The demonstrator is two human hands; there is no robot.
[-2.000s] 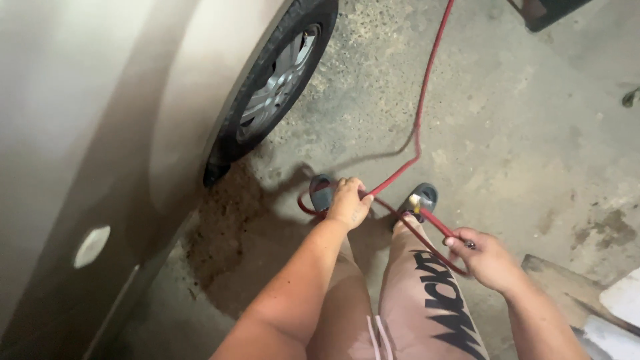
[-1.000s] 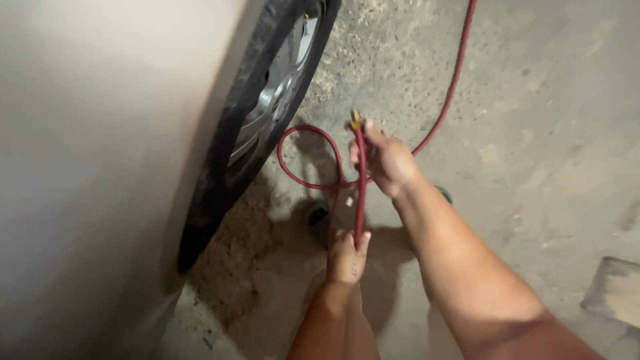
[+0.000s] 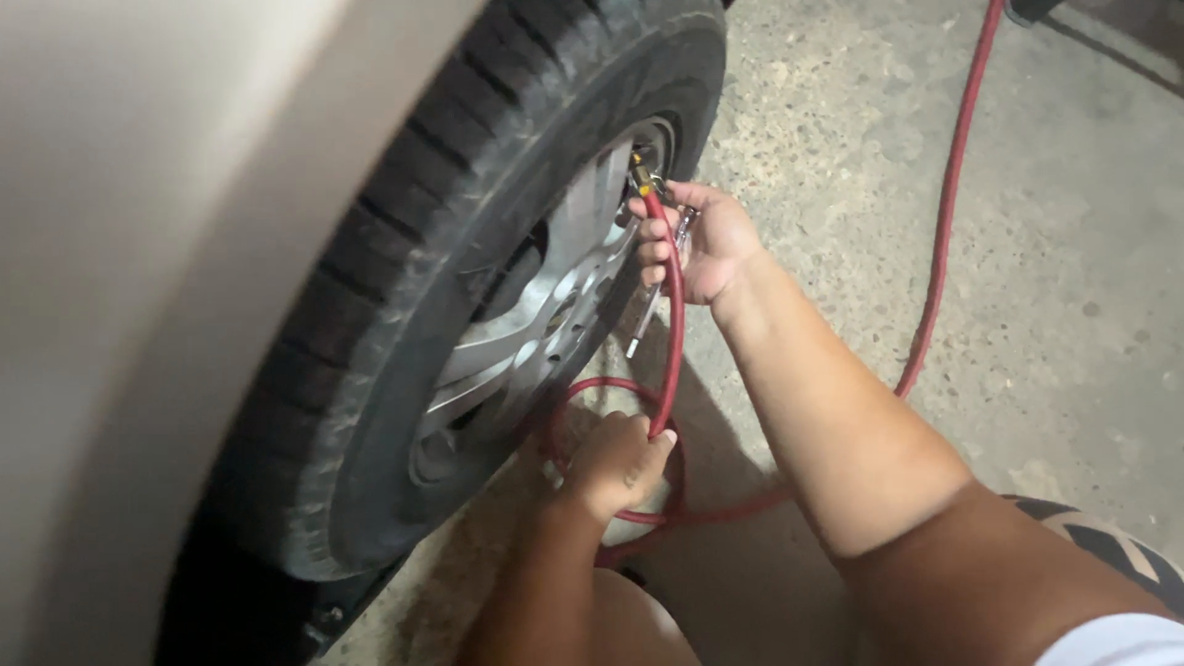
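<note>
My right hand (image 3: 705,242) is closed around the end of a red air hose (image 3: 676,314), just below its brass-coloured fitting (image 3: 643,176). That fitting is at the upper rim of the car's alloy wheel (image 3: 555,305); whether it touches the valve stem cannot be told. A slim clear stick with a white tip (image 3: 633,348), perhaps a tyre gauge, sticks out below the right hand's fingers. Lower down, my left hand (image 3: 620,462) grips the same hose. A loop of hose hangs around and behind the left hand.
The tyre (image 3: 407,268) and the car's pale body panel (image 3: 166,231) take up the left side. More red hose (image 3: 953,185) runs over the concrete floor (image 3: 851,185) on the right. A dark object (image 3: 1031,9) stands at the top right edge.
The hose fitting, held out in front of my legs two seconds ago, is now at the wheel's rim. My right hand has moved up to the wheel. The view is now much closer to the wheel.
</note>
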